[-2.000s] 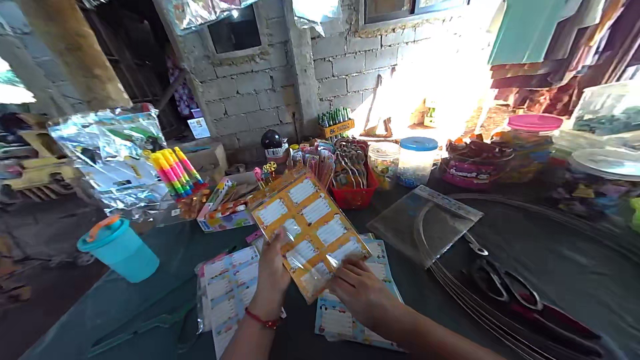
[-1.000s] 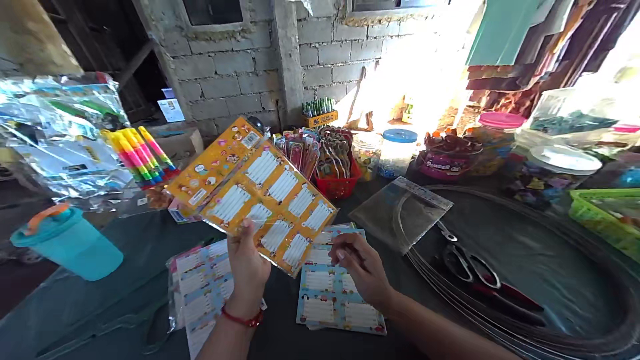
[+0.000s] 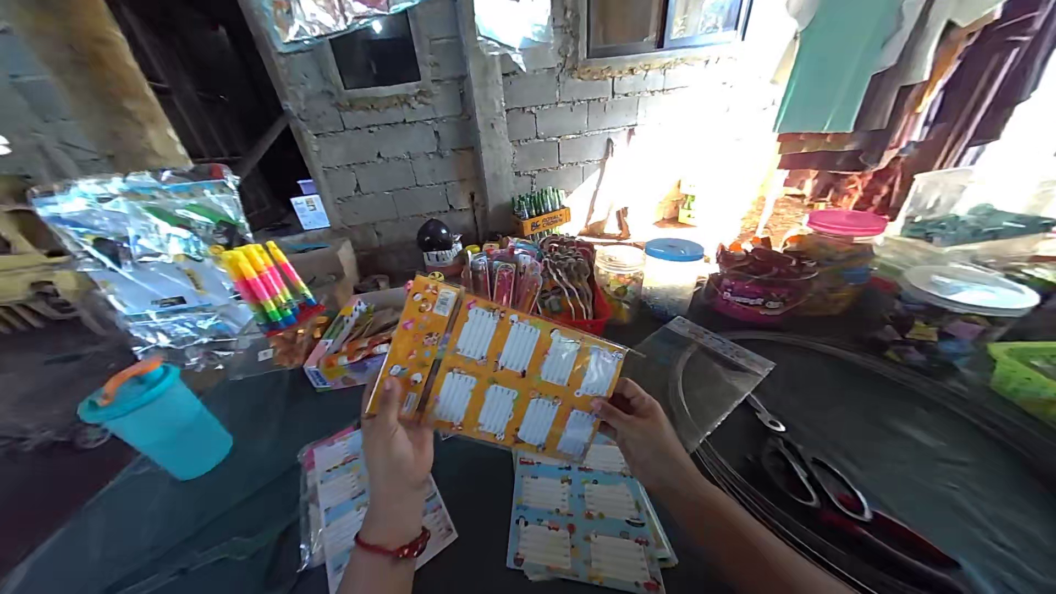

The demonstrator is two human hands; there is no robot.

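My left hand point(image 3: 398, 445), with a red bracelet on its wrist, grips the left end of an orange sheet of printed labels in a clear plastic sleeve point(image 3: 503, 375). The sheet lies nearly level and sideways in front of me. At its lower right corner, the thumb and fingers of my right hand point(image 3: 643, 425) pinch the edge. Below the right hand is a stack of light blue label sheets point(image 3: 577, 528). Pink-edged label sheets point(image 3: 338, 487) lie partly behind my left wrist. An empty clear plastic bag point(image 3: 709, 371) rests beyond the right hand.
A turquoise tumbler point(image 3: 165, 421) stands at left, near a box of small packets point(image 3: 355, 338). A red basket point(image 3: 598, 313), a blue-lidded jar point(image 3: 672, 276) and a tub of sweets point(image 3: 759, 285) line the back. Scissors point(image 3: 817, 478) lie at right inside coiled dark tubing or wire.
The orange sheet has turned from a steep slant to nearly level. My right hand, apart from the sheet one second ago, now holds its right end.
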